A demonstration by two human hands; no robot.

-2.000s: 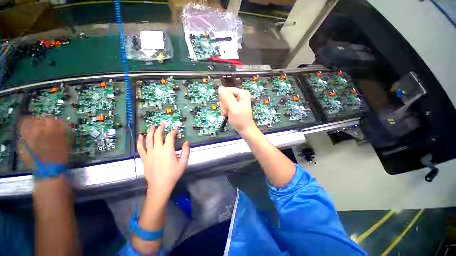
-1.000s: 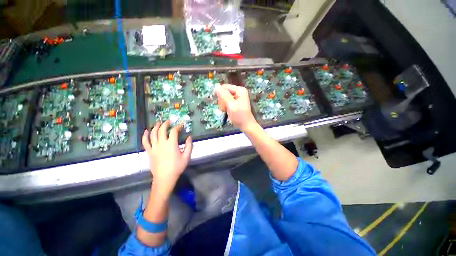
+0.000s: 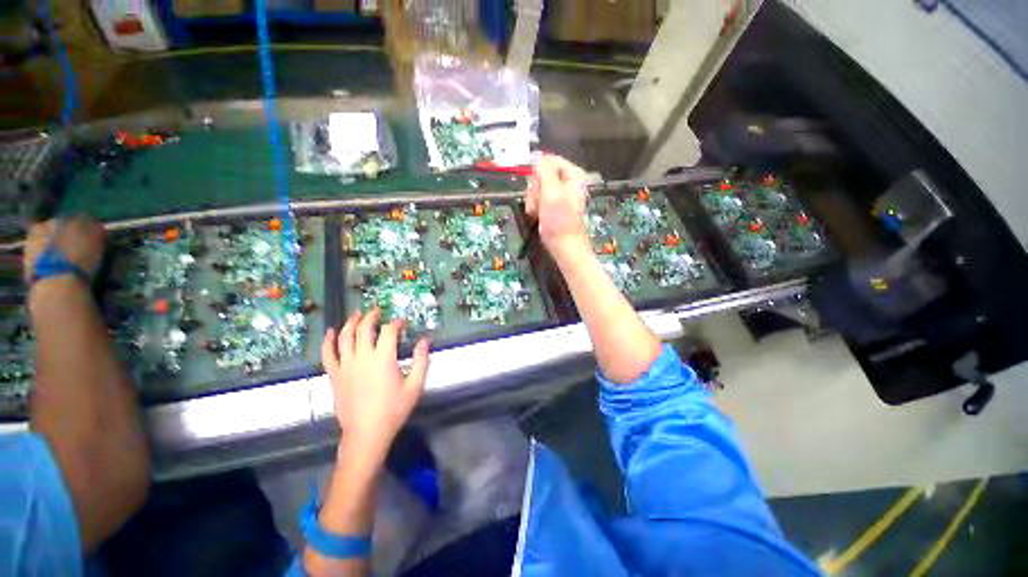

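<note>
Green circuit boards (image 3: 494,291) with orange-red and white parts sit in a dark carrier (image 3: 334,271) in front of me. My left hand (image 3: 374,378) lies palm down over the silver rail (image 3: 485,362), fingers apart, fingertips at the carrier's near edge by a lower-left board. My right hand (image 3: 558,203) is a closed fist above the far side, over the gap between this carrier and the one to its right. A thin dark stick (image 3: 529,239) sticks out below the fist, held in it. Its tip and the fingertips are hard to make out.
Another person's arm (image 3: 79,338) reaches over the left carrier. Beyond the rail are a bagged sample board (image 3: 460,140), a red strip (image 3: 504,169), a parts bag (image 3: 347,144) and loose orange parts (image 3: 141,140). A blue cord (image 3: 274,124) hangs across. A black machine opening (image 3: 778,147) is right.
My right fist has moved from over the boards to the far side, slightly right. My left hand has hardly moved. The other person's arm has come back in at left.
</note>
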